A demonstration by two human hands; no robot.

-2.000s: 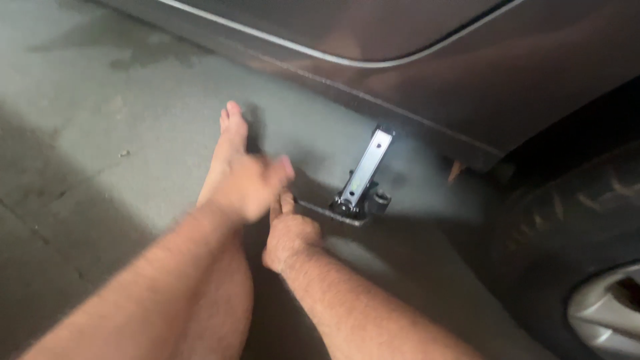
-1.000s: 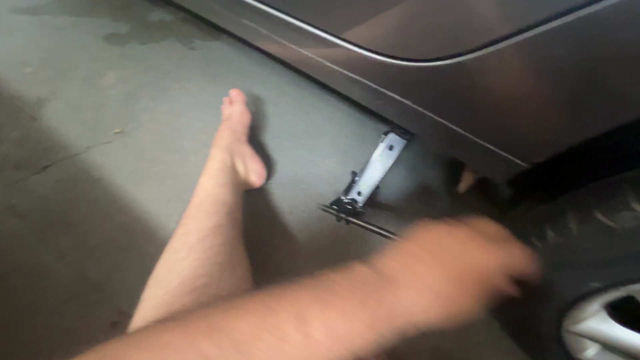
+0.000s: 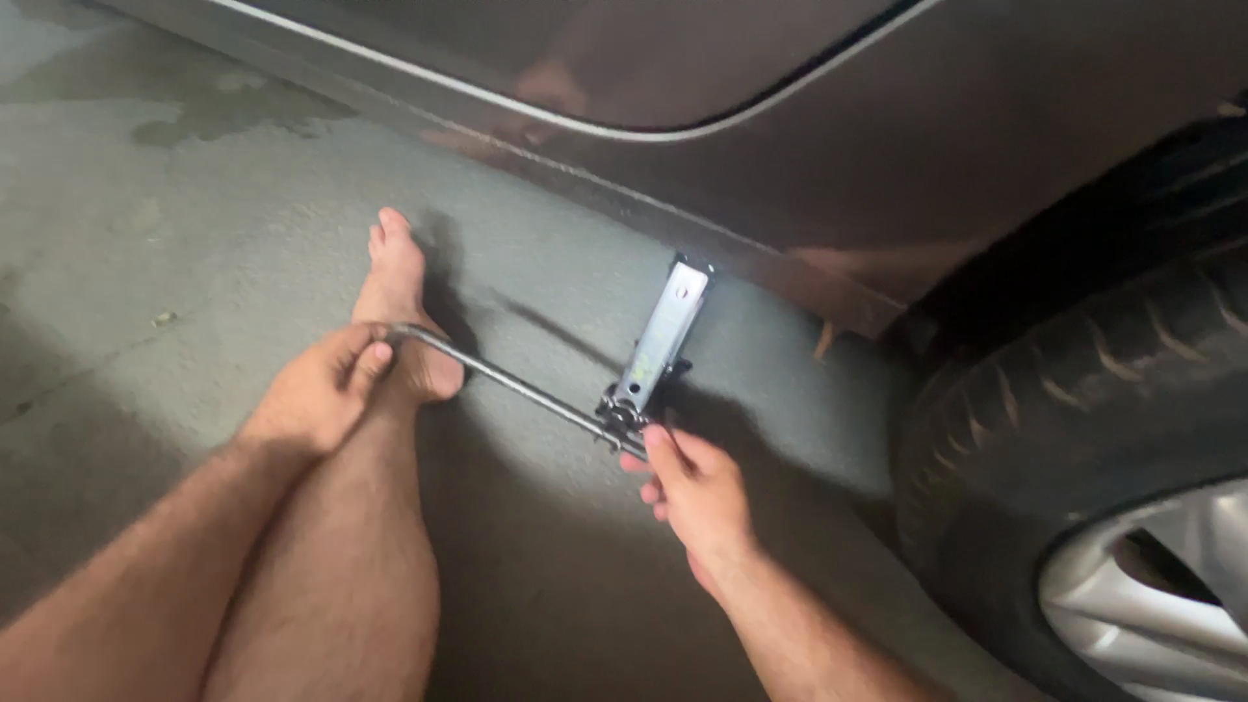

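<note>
A scissor jack (image 3: 663, 336) of bright metal stands on the floor beside the car's lower side, its upper end close to the sill. A dark metal crank rod (image 3: 526, 390) runs from the jack's near end out to the left. My left hand (image 3: 317, 385) pinches the bent left end of the rod, above my shin. At the rod's other end, by the jack's screw, my right hand (image 3: 697, 483) has its thumb and fingers closed on the rod end; the exact contact is partly hidden by the fingers.
The car's dark side panel (image 3: 780, 185) spans the top. On the right is a wheel with a black tyre (image 3: 1063, 390) and a silver alloy rim (image 3: 1141, 604). My bare foot (image 3: 395, 258) rests on the grey floor (image 3: 244, 263), which has a dark stain at upper left.
A second ago one hand was a blur right of the jack, near the wheel, with the rod pointing right. Now the rod points left, with both hands at it.
</note>
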